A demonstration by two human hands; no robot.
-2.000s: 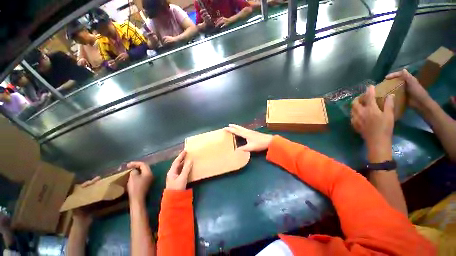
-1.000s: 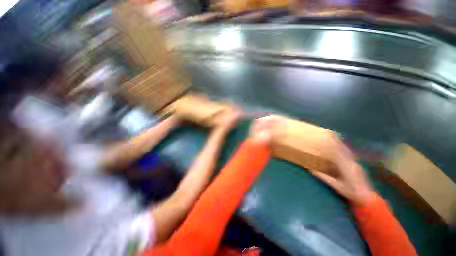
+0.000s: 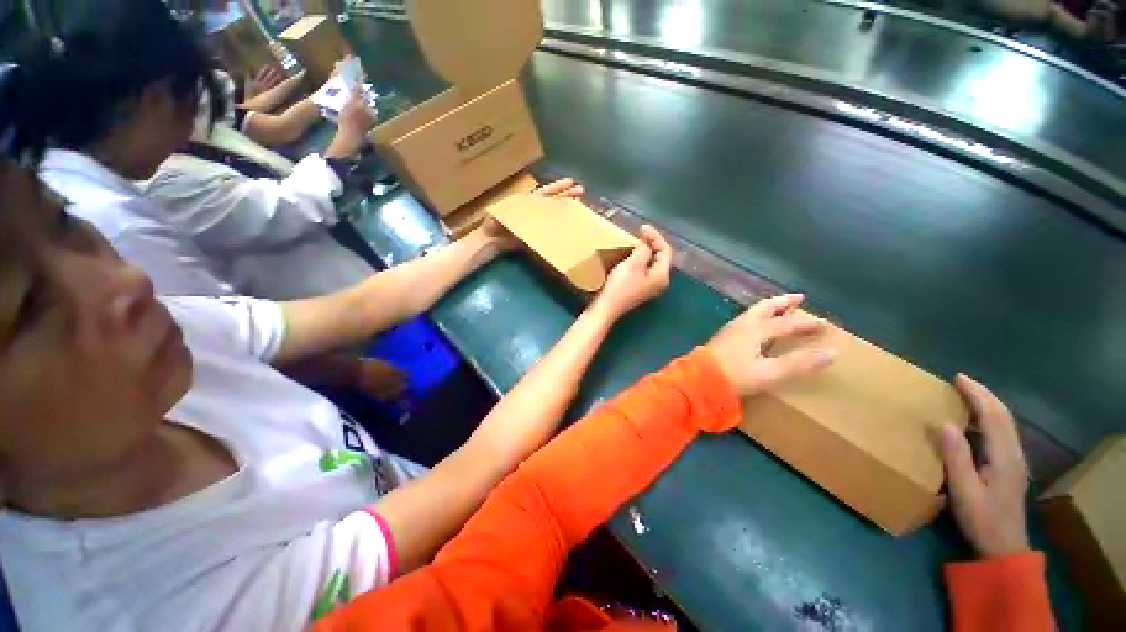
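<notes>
A plain brown mailer box (image 3: 852, 414) lies closed on the green bench ledge in front of me, its top and near long side showing. My left hand (image 3: 768, 351) holds its left end, with the fingers spread over the top. My right hand (image 3: 992, 463) holds its right end, with the thumb and fingers against the end and the top corner. Both arms are in orange sleeves. The underside of the box and its far side are hidden.
A worker in a white T-shirt sits at my left, hands on another mailer box (image 3: 566, 231) with its flap partly raised. Beyond stands a larger printed carton (image 3: 469, 146). Another box (image 3: 1093, 525) lies at the right edge. The conveyor belt (image 3: 790, 148) runs behind.
The view has swung left, bringing the neighbours into sight. The box between my hands had its lid flap sticking out two seconds ago and now shows closed, with its long side towards me.
</notes>
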